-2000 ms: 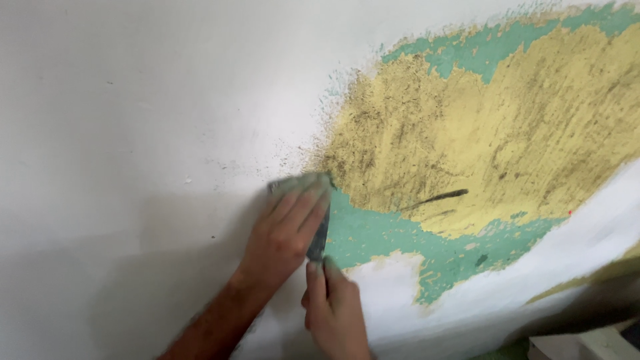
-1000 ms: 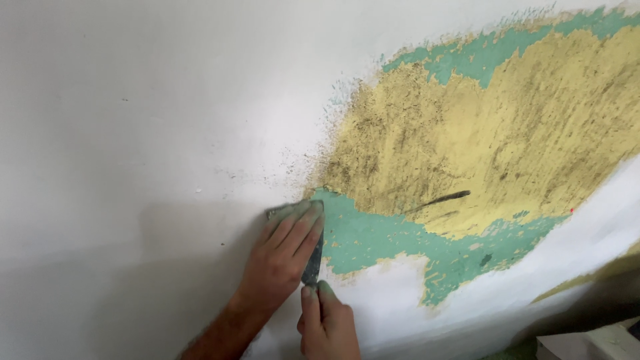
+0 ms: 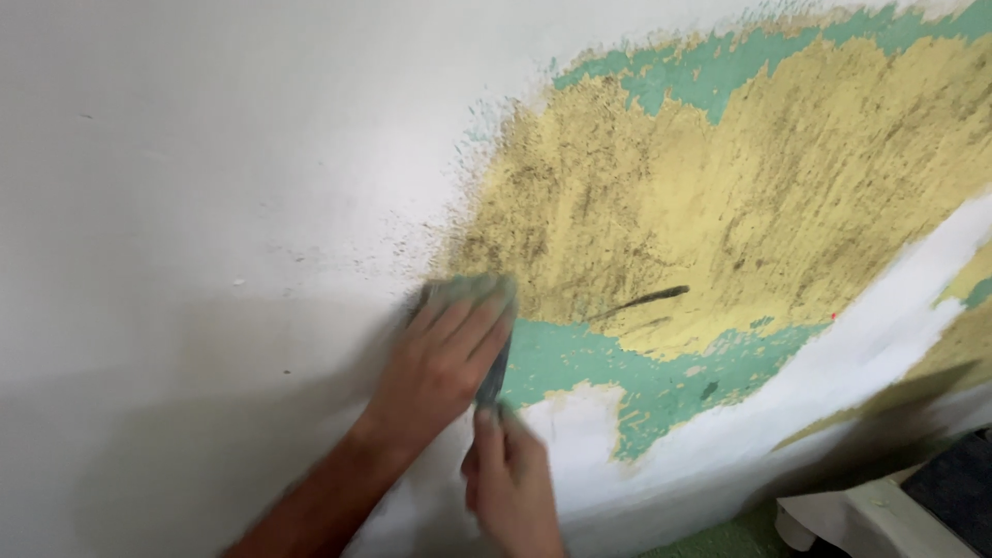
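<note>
A wide-bladed scraper point(image 3: 496, 375) lies against the painted wall point(image 3: 194, 194). My left hand point(image 3: 442, 349) presses flat over its blade, fingers pointing up and covering most of it. Lower down, my right hand point(image 3: 508, 473) grips the handle, which is mostly hidden by the fingers. Both hands are a little blurred. The blade end is at the lower left border of a bare yellow patch point(image 3: 697, 194) with dark smudges. Green paint point(image 3: 566, 356) shows just right of the blade, and another green band point(image 3: 697, 77) runs along the patch's top.
At the lower right stands a pale object with a rounded edge point(image 3: 868, 519), beside a dark flat item point(image 3: 953, 480). A green surface point(image 3: 721, 539) shows beneath the wall. A second yellow area point(image 3: 945, 356) is on the wall at the right edge.
Since one second ago, both hands and the scraper have moved up the wall, from the green area toward the yellow patch's lower left border. The grip looks the same.
</note>
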